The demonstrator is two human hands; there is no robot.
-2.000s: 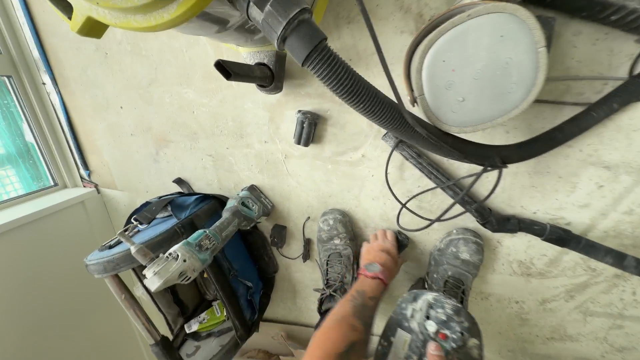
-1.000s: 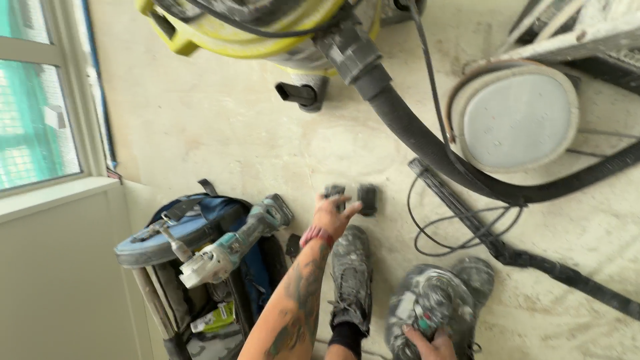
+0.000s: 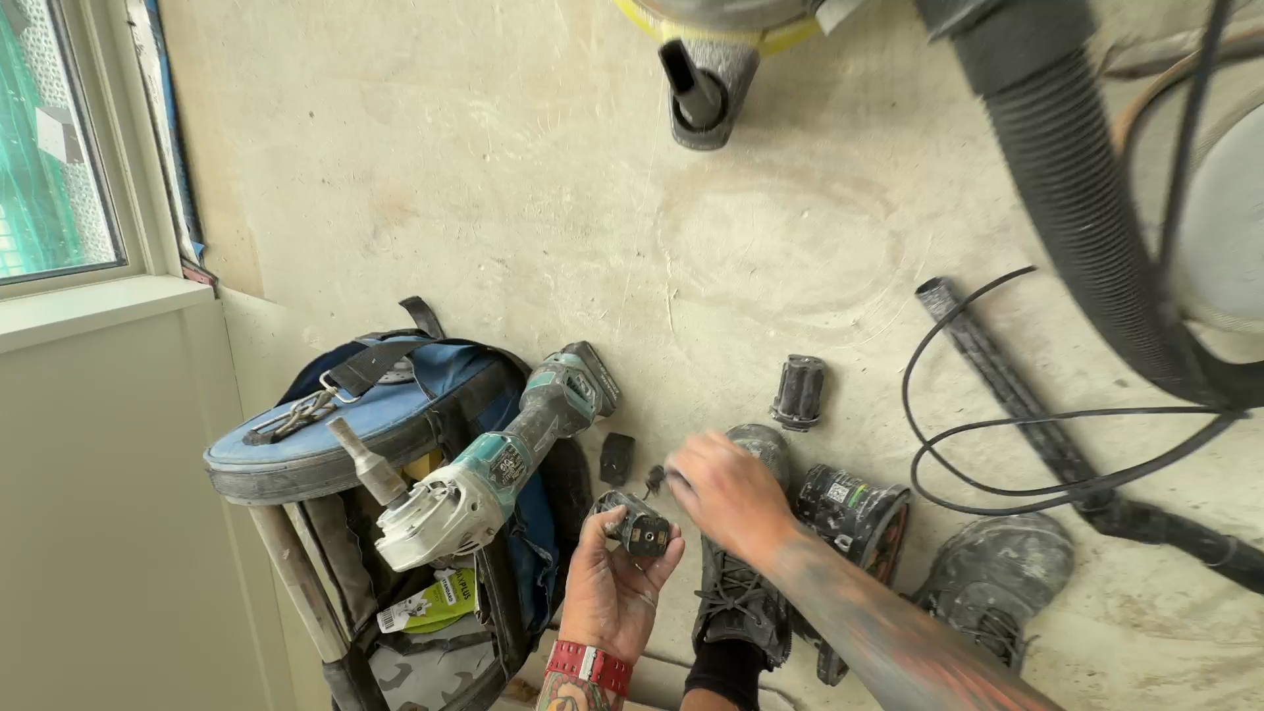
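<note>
My left hand (image 3: 617,583) holds a small dark battery-like block (image 3: 644,531) in its palm, with gold-coloured contacts facing up. My right hand (image 3: 729,494), blurred, is just to its right; a small dark piece (image 3: 655,480) shows at its fingertips, and I cannot tell whether it is gripped. A similar dark ribbed block (image 3: 798,392) lies on the floor above my shoe. A small black block (image 3: 617,457) lies left of my right hand. The dusty round power tool (image 3: 854,518) rests on the floor between my shoes.
A teal angle grinder (image 3: 504,459) lies across a blue tool bag (image 3: 395,395) at left. A black vacuum hose (image 3: 1081,188), a dark tube (image 3: 1017,385) and a looped cable (image 3: 918,415) are at right. The vacuum's black port (image 3: 699,99) is at the top, beside bare floor.
My left hand has lifted one of the two dark blocks from the floor. The round tool, held by my right hand before, now rests between my shoes. The view has moved closer.
</note>
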